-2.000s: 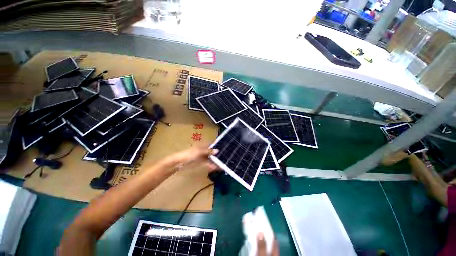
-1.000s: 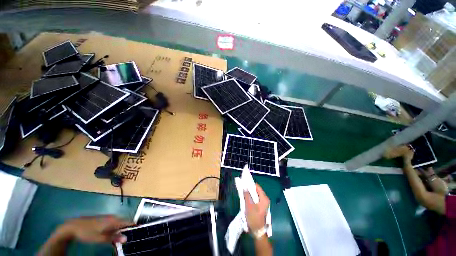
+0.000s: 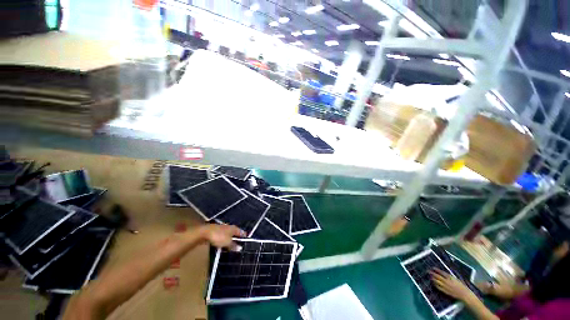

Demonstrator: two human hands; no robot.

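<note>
My left hand (image 3: 223, 237) grips the top left corner of a small solar panel (image 3: 253, 272), its gridded face up, at the lower middle. The panel lies against or just over the front of the right-hand panel group (image 3: 215, 197); I cannot tell if it touches. My right hand is not in view, and neither is the white cloth. A larger loose heap of panels (image 3: 37, 228) with dark cables lies at the left on the cardboard sheet (image 3: 140, 175).
A white sheet stack (image 3: 339, 306) lies at the bottom middle. Above is the white shelf (image 3: 237, 106) with a cardboard stack (image 3: 50, 100) and a black tray (image 3: 312, 139). A slanted metal post (image 3: 431, 162) stands at right. Another person's hand (image 3: 451, 286) touches a panel there.
The view has tilted up and turned right. My left hand has moved from the panel at the bottom to the right-hand group. My right hand and the cloth have left the picture.
</note>
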